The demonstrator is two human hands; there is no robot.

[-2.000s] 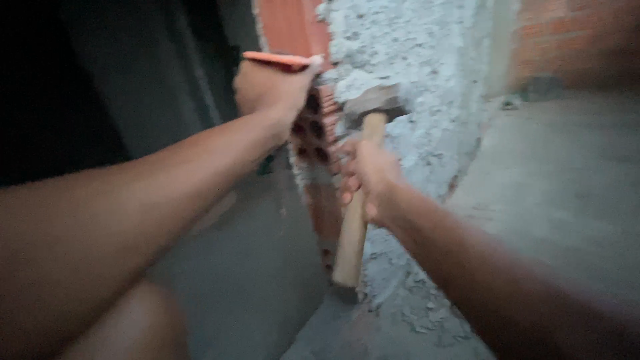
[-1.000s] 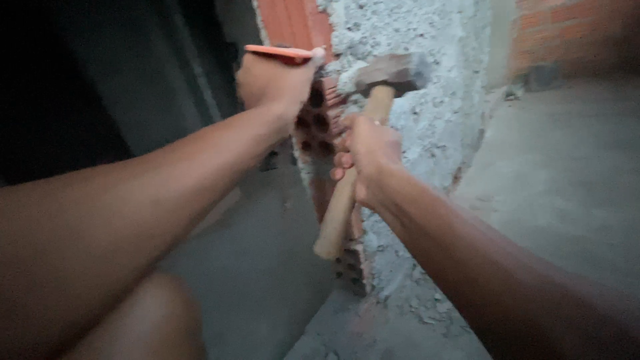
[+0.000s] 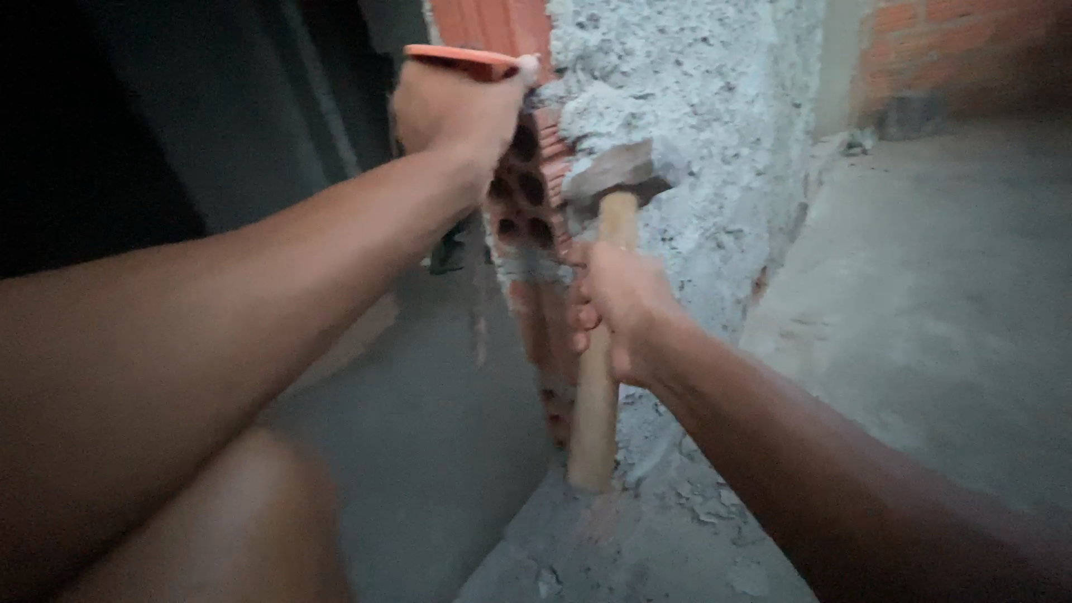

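My right hand grips the wooden handle of a hammer, its steel head up beside the rough plaster of a wall. At the broken wall edge, my left hand is closed around a tool with an orange guard, probably a chisel; its shaft is mostly hidden by the hand. Below that hand, hollow clay bricks show their dark round holes. The hammer head is to the right of and below my left hand, apart from it.
Plaster crumbs lie at the wall's foot. Concrete floor stretches to the right, with a grey block near a far brick wall. My bent knee is at lower left, beside a dark area.
The hammer's handle has swung from a slant toward the lower left to nearly upright since one second ago. My left hand stays at the wall edge with the orange-guarded tool.
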